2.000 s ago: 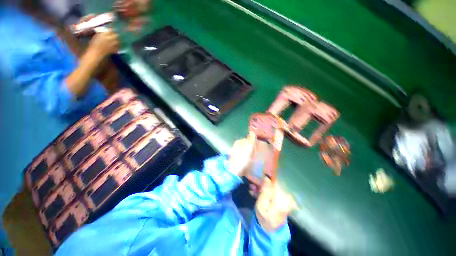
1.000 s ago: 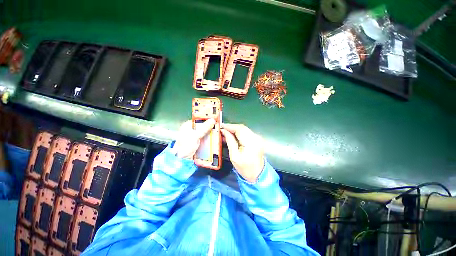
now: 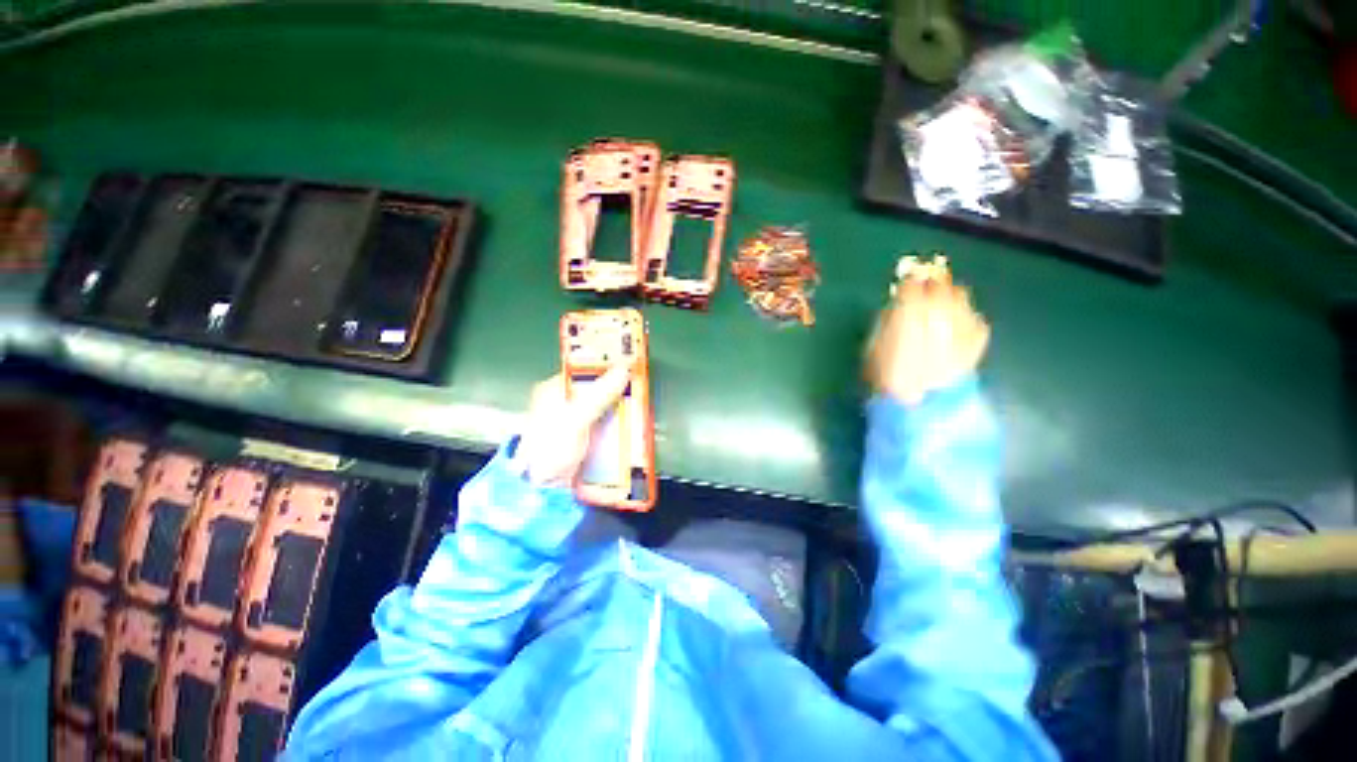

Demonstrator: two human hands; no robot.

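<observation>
My left hand (image 3: 563,423) holds a phone unit (image 3: 633,447) with an orange housing, back side up, over the bench's front edge, thumb across it. The pale battery area shows partly beside the thumb. My right hand (image 3: 926,340) is stretched out to the small heap of white-cream pieces (image 3: 921,270) and covers part of it. The hand is blurred, and whether its fingers hold a piece cannot be told.
Two piles of orange housings (image 3: 689,223) and a tangled orange-copper pile (image 3: 775,277) lie behind the unit. A phone tray (image 3: 313,268) is at left, a housing tray (image 3: 350,573) below it. Clear bags (image 3: 960,157) lie on a black tray (image 3: 1027,235). Cables (image 3: 1176,543) hang at lower right.
My right hand has left the phone unit and moved right and away from me to the white-cream pieces. My left hand still holds the unit. The view has shifted slightly.
</observation>
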